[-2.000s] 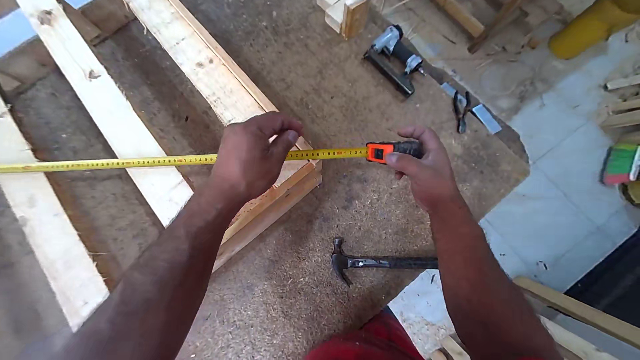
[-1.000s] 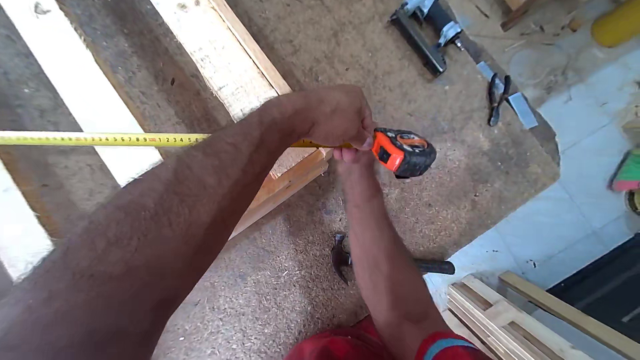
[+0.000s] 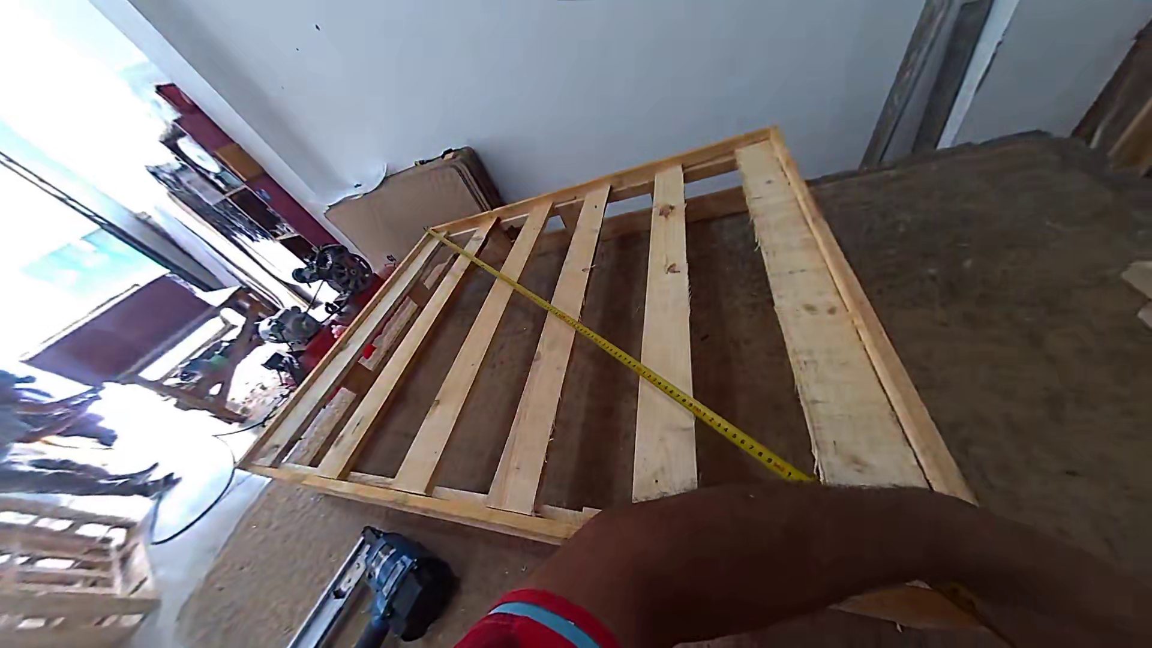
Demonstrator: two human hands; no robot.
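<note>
A slatted wooden frame (image 3: 664, 360) lies on the worktop, with several pale slats across it. A yellow tape measure blade (image 3: 621, 356) runs diagonally over the slats, from the frame's far left corner to the near right, where a bent forearm of mine covers it. The forearm, in a red sleeve with a light blue stripe, crosses the bottom right. Both my left hand and my right hand are outside the visible picture, so their hold on the tape cannot be seen. The tape's case is hidden or out of view.
A blue and black power tool (image 3: 405, 580) lies near the frame's lower left edge. Behind stand a white wall (image 3: 576, 99) and a brown flat case or panel (image 3: 405, 202). Machines (image 3: 333, 270) and another slatted wooden piece (image 3: 67, 558) are at left. A person is partly visible at far left.
The view has swung far over the frame's length. The hands and orange tape case, seen earlier at the frame's edge, are out of sight. The tape blade still lies across the slats.
</note>
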